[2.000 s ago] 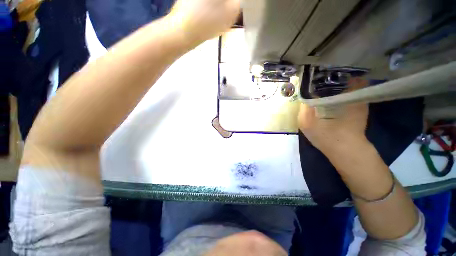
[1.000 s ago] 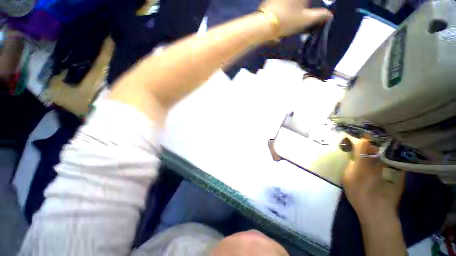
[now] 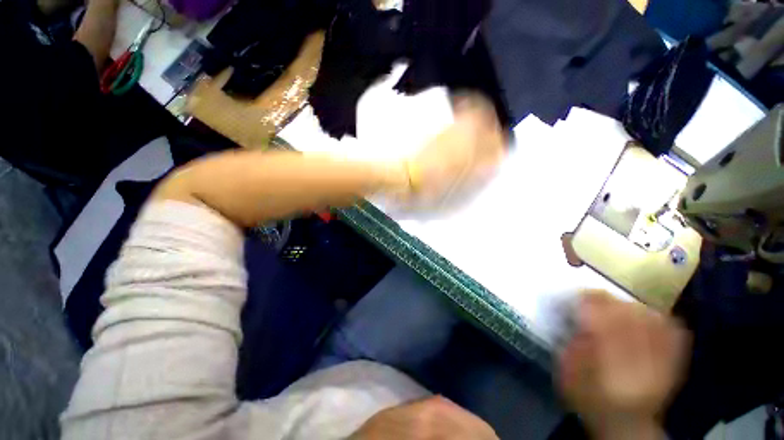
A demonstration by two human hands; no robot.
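Note:
My left hand (image 3: 464, 159) is blurred above the white table (image 3: 507, 232), close to the edge of the dark panels (image 3: 413, 51) on the far left side; its grip is unclear. My right hand (image 3: 623, 352) is blurred near the table's front edge, in front of the needle plate (image 3: 632, 249); its fingers are too smeared to read. The cream sewing machine head (image 3: 744, 176) is at the right. A crumpled dark bundle (image 3: 666, 94) with pale threads lies beyond the needle plate. No fabric shows on the plate.
A large dark grey panel (image 3: 567, 51) lies at the far side. Brown cardboard (image 3: 258, 107) and red-and-green scissors (image 3: 125, 73) are at the upper left, beside another person's arm (image 3: 96, 30). Dark fabric (image 3: 722, 335) lies at the right. A worn green edge (image 3: 430, 271) borders the table.
The view has turned left. My left hand has left the dark bundle beyond the machine and come back leftward. My right hand has moved from beside the presser foot toward the front edge.

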